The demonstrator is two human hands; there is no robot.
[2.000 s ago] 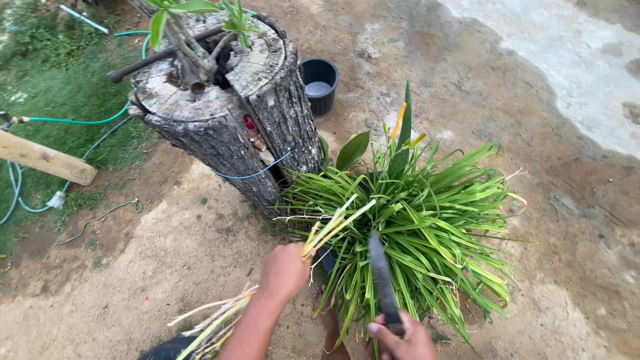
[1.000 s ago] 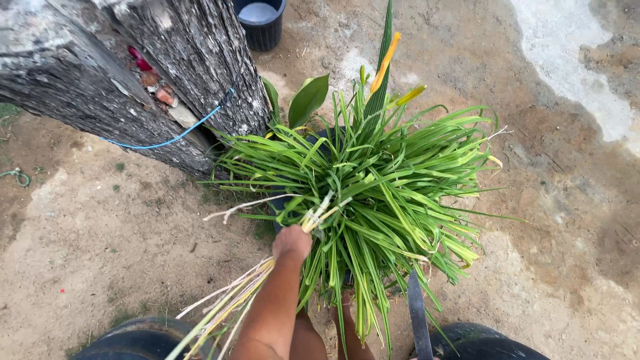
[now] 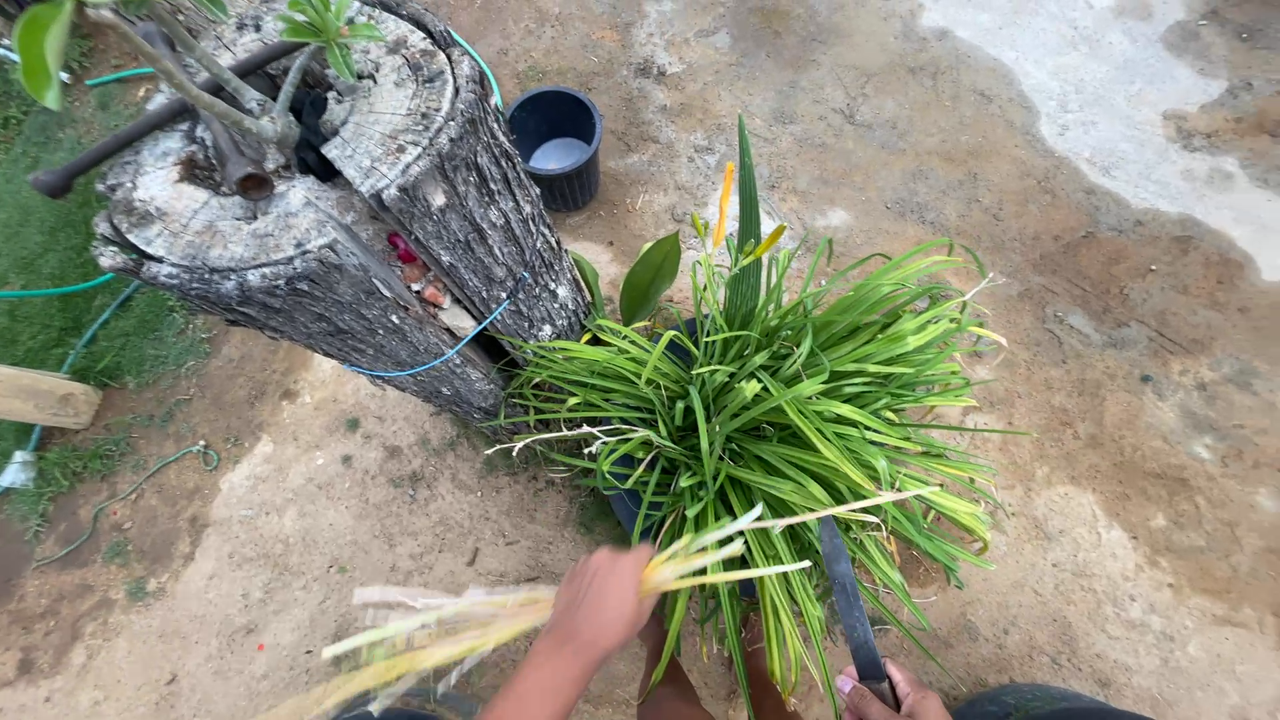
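Observation:
A bundle of pale yellow dry stalks [image 3: 450, 630] is gripped in my left hand [image 3: 603, 600], its ends sticking out on both sides of the fist. My right hand [image 3: 893, 692] holds a knife [image 3: 850, 600] by the handle at the bottom edge, blade pointing up over the leaves. Between and beyond both hands spreads a large potted plant [image 3: 780, 400] with long narrow green leaves, some yellowing. An orange-yellow bud [image 3: 724, 205] and a tall stiff dark leaf [image 3: 745, 220] rise at its back. The leaves hide most of the dark pot [image 3: 628, 500].
Tree stumps [image 3: 440, 180] bound with blue cord stand left of the plant, an iron bar [image 3: 165, 115] on top. A black bucket [image 3: 556, 150] sits behind them. A wooden beam [image 3: 45, 397] and hoses lie at left. Dark rounded objects [image 3: 1040, 703] show at the bottom edge.
My left hand, by the middle of the leaves one second ago, is now lower, in front of the plant, still with stalks. The knife is back up against the leaves. The view has shifted.

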